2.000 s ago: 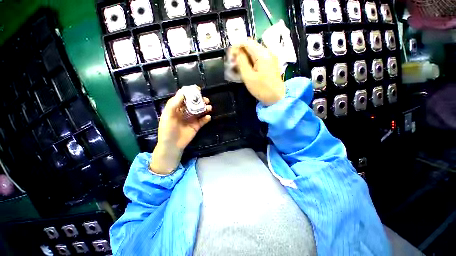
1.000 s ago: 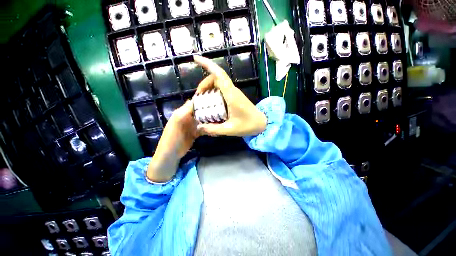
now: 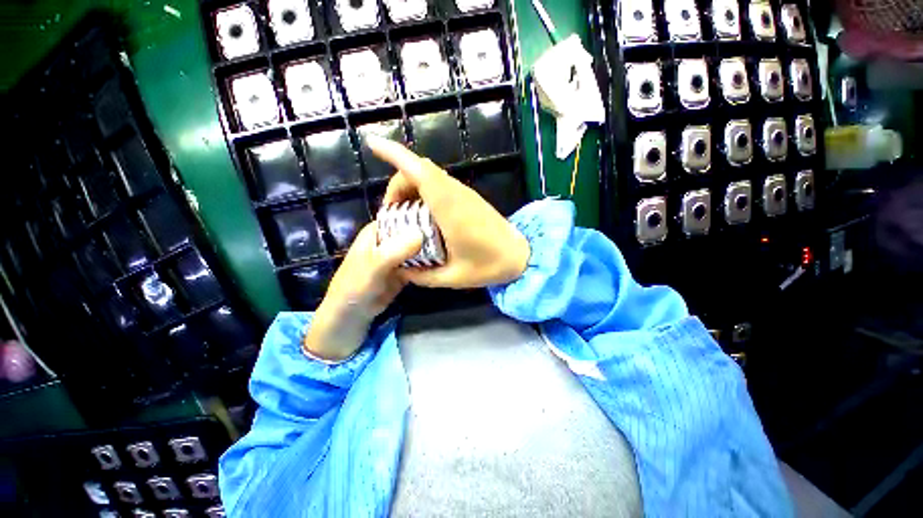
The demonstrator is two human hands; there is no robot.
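A small stack of silvery metal parts [image 3: 413, 235] is held edge-on between my hands in front of my body, like a ribbed block. My left hand [image 3: 366, 275] grips it from the left and below. My right hand [image 3: 457, 228] holds its right side, with the index finger stretched up and left. Below the hands' level lies the black blister tray [image 3: 238, 137]. Its upper rows hold square metal parts with round centres. The visible pockets below them are empty, and my hands hide some pockets.
A second black tray [image 3: 673, 114] with rows of parts stands to the right. A crumpled white cloth [image 3: 570, 86] and a thin rod [image 3: 544, 16] lie between the trays. Another black tray [image 3: 111, 202] is at the left, one with parts [image 3: 61, 467] at the lower left. A pale bottle [image 3: 860, 148] is at the right.
My right hand has come from the tray to my left hand, and both now hold a stack. Since a second ago the stack has tilted and shifted slightly left and down.
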